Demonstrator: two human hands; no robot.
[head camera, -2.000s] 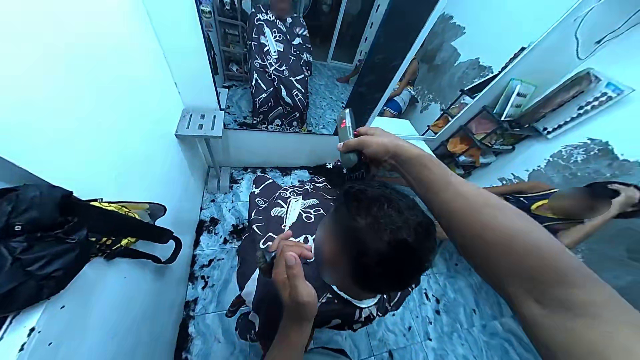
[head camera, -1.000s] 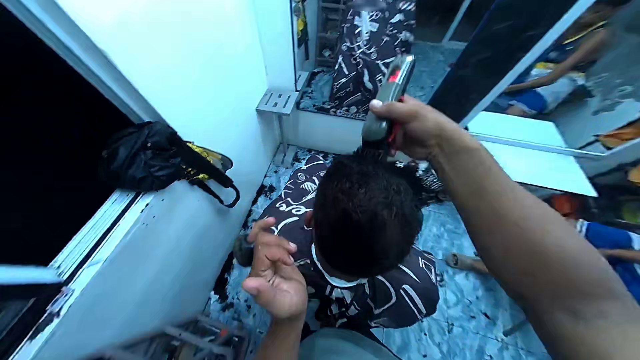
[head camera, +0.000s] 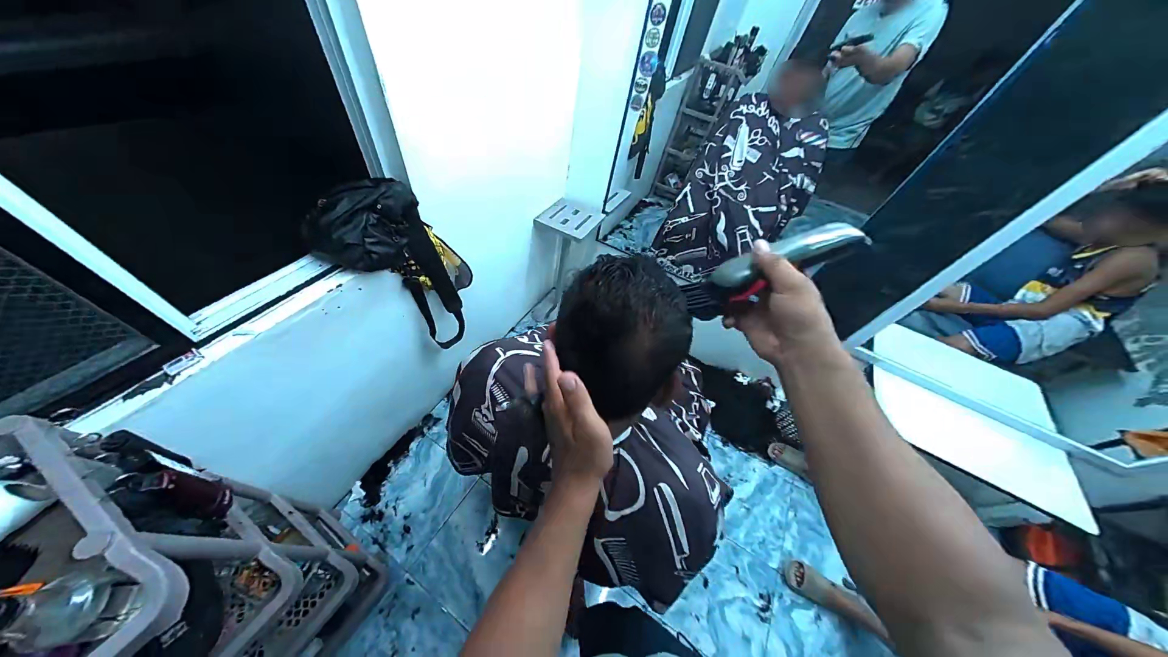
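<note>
A seated person's head with dark hair is at the centre, seen from behind and above. A dark barber cape with white prints covers the body. My right hand grips a hair clipper with a dark comb attachment, just right of the head. My left hand is at the left side of the head with its fingers extended; a small dark thing shows beside its fingers, and whether the hand holds it I cannot tell. The mirror reflects the caped person and a standing person with a clipper.
A plastic shelf rack with bottles and tools stands at lower left. A black bag hangs by the window ledge. Cut hair lies on the marbled tile floor. At right are a white ledge and another person's foot.
The view has swung considerably. The clipper, upright over the top of the head a second ago, is now tilted at its right side. My left hand has come up against the head's left side.
</note>
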